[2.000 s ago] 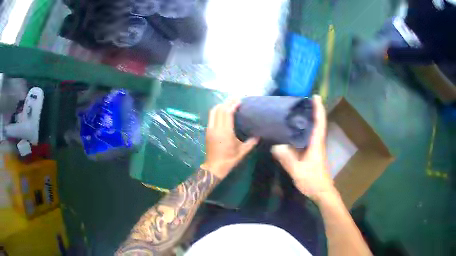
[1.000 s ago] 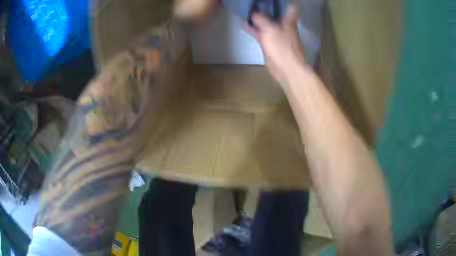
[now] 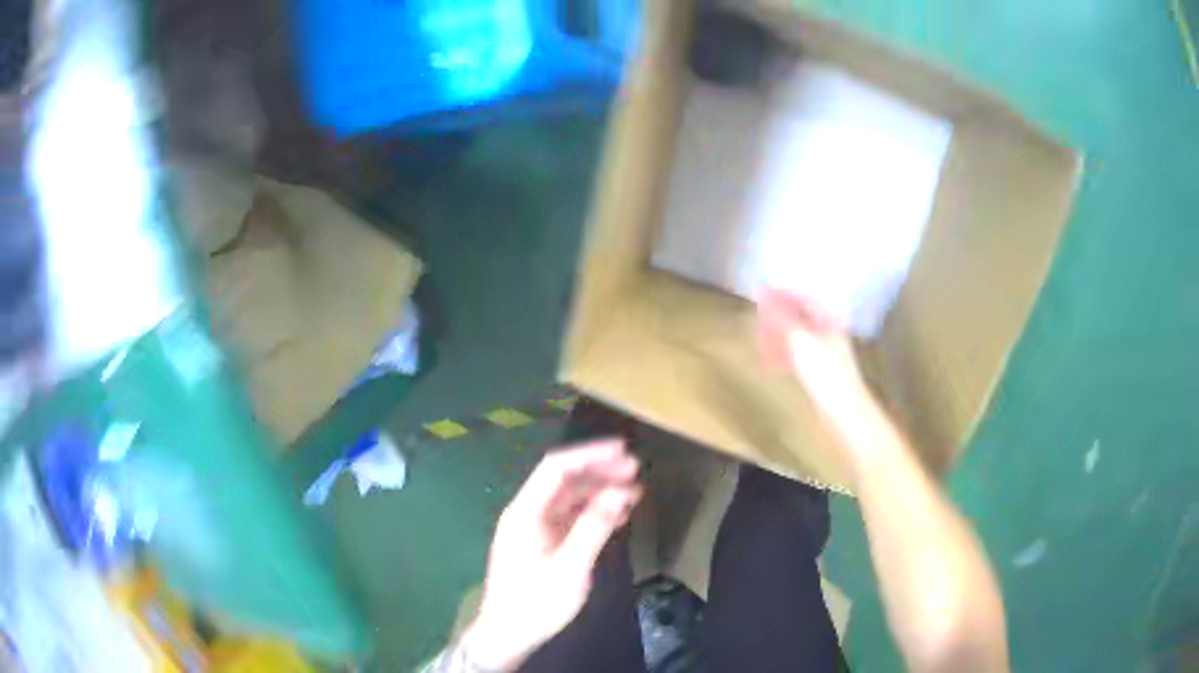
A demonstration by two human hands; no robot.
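Note:
An open brown carton [image 3: 1006, 283] stands on the floor in front of me, with a white sheet [image 3: 848, 197] inside. A dark housing stack [image 3: 739, 50] lies in the carton's far left corner, blurred. My right hand [image 3: 799, 335] is over the carton's near part, at the near edge of the white sheet; it is blurred and its fingers are partly lost against the sheet. My left hand [image 3: 559, 526] is outside the carton, at its near left, with fingers loosely curled and nothing seen in it.
A bright blue plastic crate [image 3: 460, 59] is at the top left. Brown cardboard [image 3: 329, 296] and white-blue scraps [image 3: 371, 467] lie on the green floor. The green bench edge [image 3: 250, 487] runs along the left. My dark-clothed legs are below the carton.
The held dark stack is out of my hands and a dark one shows in the carton's far corner. My left hand has moved back out of the carton; the view has shifted left and back.

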